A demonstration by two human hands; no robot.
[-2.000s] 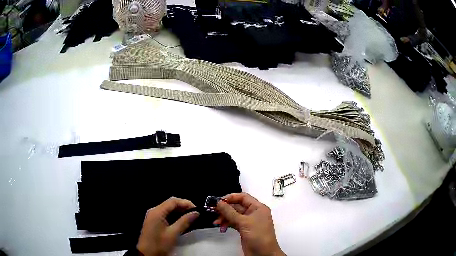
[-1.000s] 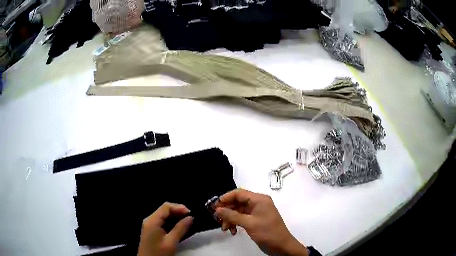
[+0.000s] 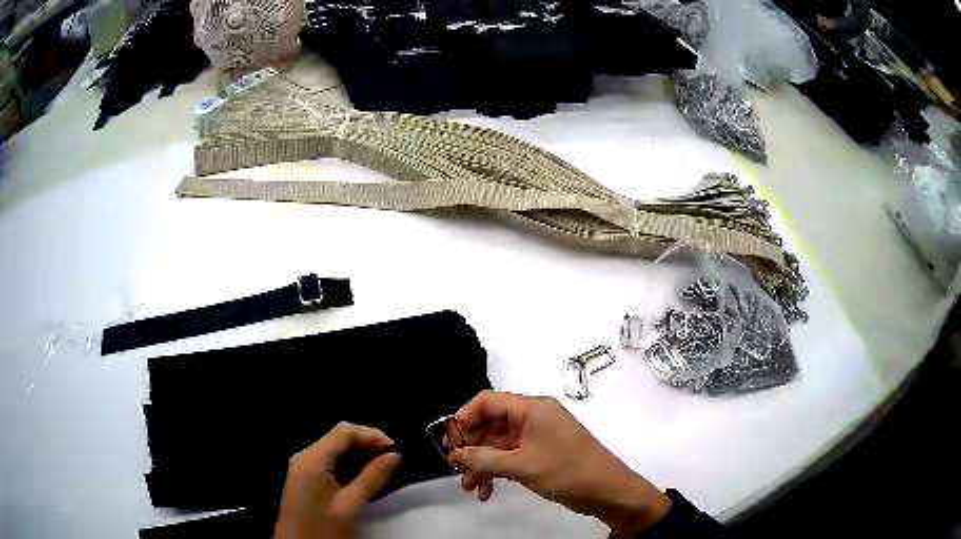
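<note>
My right hand (image 3: 537, 447) pinches a silver slide buckle (image 3: 440, 430) between thumb and fingers, at the right part of the black strap stack (image 3: 306, 390). My left hand (image 3: 335, 479) is just left of it, thumb and forefinger closing on a black strap that barely stands out against the stack. How far the strap sits in the buckle cannot be made out. Another black strap (image 3: 195, 526) shows at the bottom edge, running behind my left hand. A buckled strap (image 3: 211, 320) lies beyond the stack.
Loose buckles (image 3: 576, 377) lie right of the stack, beside a clear bag of buckles (image 3: 738, 342). A tied beige webbing bundle (image 3: 453, 174) crosses behind. Black piles (image 3: 474, 63), a pink fan (image 3: 248, 32) and a second hardware bag (image 3: 719, 111) are at the far side.
The view has shifted, so things sit further left and most sit higher. The buckle in my right hand has turned and my wrist has come further into view. My left hand keeps its pinch.
</note>
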